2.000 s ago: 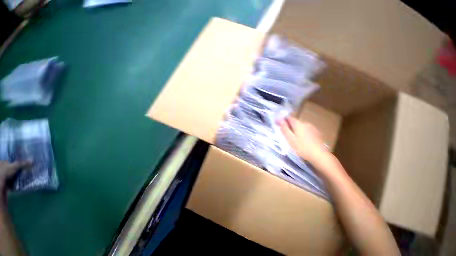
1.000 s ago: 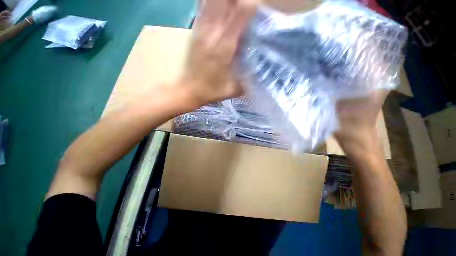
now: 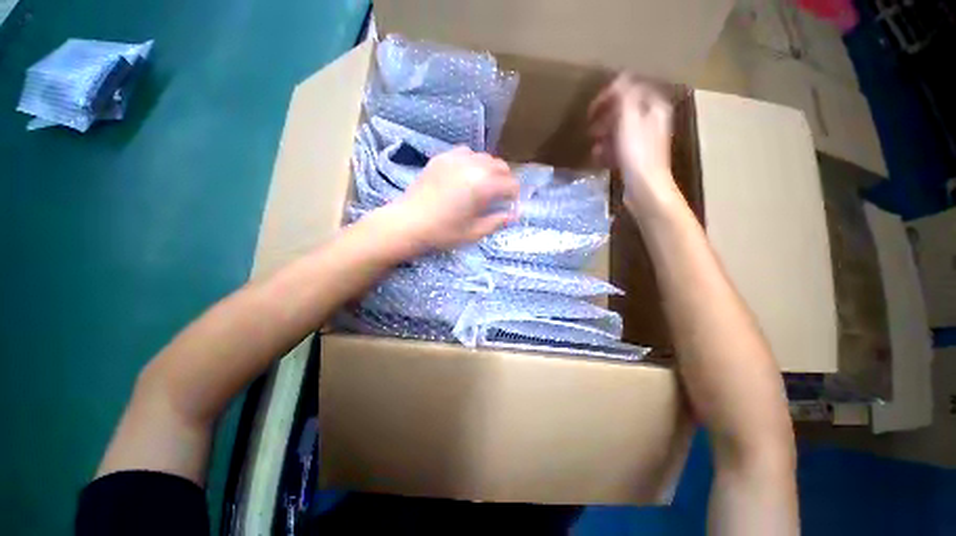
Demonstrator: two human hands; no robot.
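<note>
The shipping carton (image 3: 503, 419) stands open at the table edge, flaps folded outward. Bubble bags (image 3: 419, 293) with dark items showing through stand on edge in a full row along its left side. A second, shorter row of bubble bags (image 3: 556, 277) stands beside it in the near middle. My left hand (image 3: 461, 197) is over the rows with fingers curled against the bags; whether it grips one is hidden. My right hand (image 3: 631, 124) is blurred, above the carton's right part, with no bag seen in it.
A small stack of bagged items (image 3: 82, 84) lies on the green table (image 3: 136, 272) at the upper left. The table's pale metal edge (image 3: 275, 419) runs beside the carton. Brown cardboard (image 3: 891, 304) lies at the right over a blue floor, with a red thing at the top right.
The bubble bags held up between both hands are no longer in the air. Both hands have moved down to the carton and apart, and a second row now shows there.
</note>
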